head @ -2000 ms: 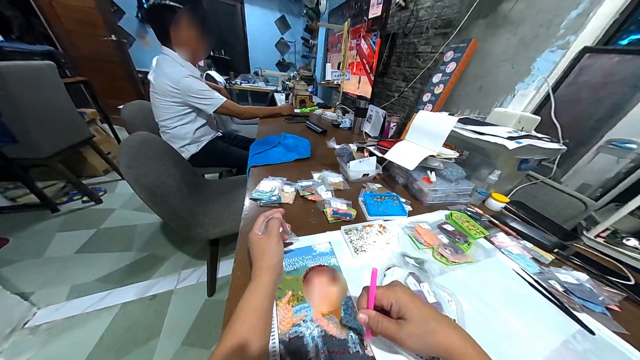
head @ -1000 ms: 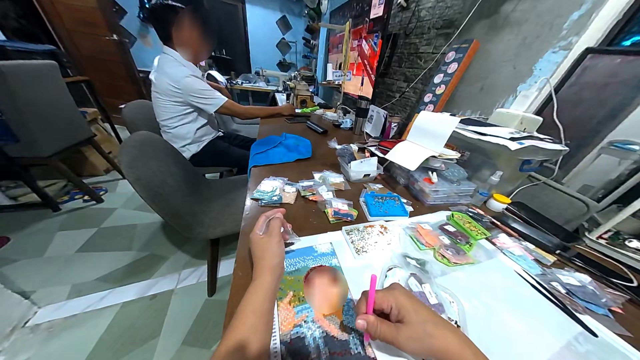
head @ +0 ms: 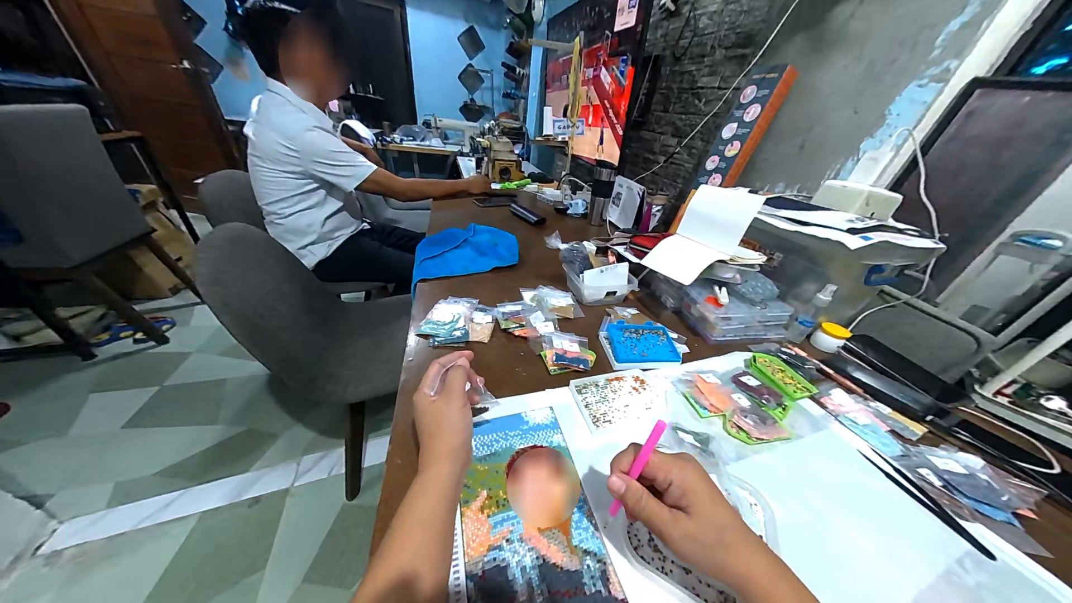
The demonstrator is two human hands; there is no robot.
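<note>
My right hand holds a pink applicator pen between thumb and fingers, its tip low over the edge of a clear tray of dark drills. Beside it lies a diamond painting canvas with a mosaic portrait, its face blurred. My left hand is raised at the canvas's upper left corner, shut on a small clear plastic bag. Behind the canvas is a white tray of brown and orange drills. A blue tray of drills stands farther back, with bags of drills to its left.
Green trays with bags lie at right, near black tweezers. A blue cloth hangs over the table's left edge. Plastic boxes stand at the back right. A person sits at the far left side, by a gray chair.
My right hand with the pink pen has moved from the canvas's lower right part to the tray beside it. My left hand has stayed about where it was.
</note>
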